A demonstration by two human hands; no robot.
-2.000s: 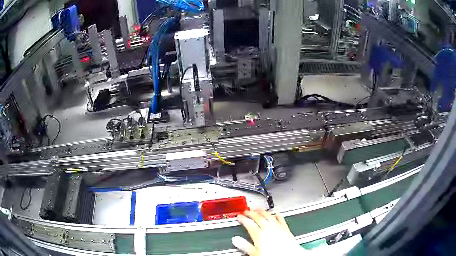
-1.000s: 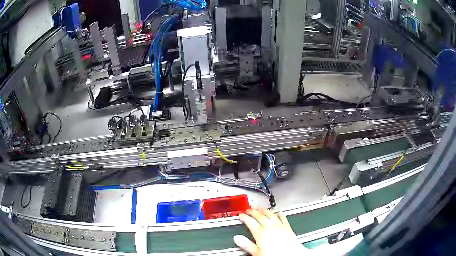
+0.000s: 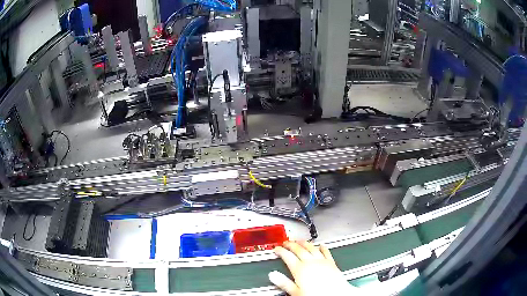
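Observation:
My right hand (image 3: pixel 307 267) is at the bottom, right of centre, palm down over the green conveyor belt (image 3: pixel 231 277). Its fingers are spread, with the fingertips at the far pale side rail (image 3: pixel 370 234), beside the red bin. The thumb points left over the belt. No held thing shows; the palm side is hidden. My left hand is out of the picture. Grey metal fixture plates (image 3: pixel 86 273) lie on the belt at the left end.
Beyond the belt are a blue bin (image 3: pixel 206 244) and a red bin (image 3: pixel 259 238) with small parts, touching side by side. Dark ribbed fixtures (image 3: pixel 78 228) stand left. A metal machine track (image 3: pixel 323 159) crosses behind. A thick grey frame (image 3: pixel 491 214) curves along the right edge.
My right hand stays at the same place on the belt edge. A small red glow now shows on the upright machine unit at the centre.

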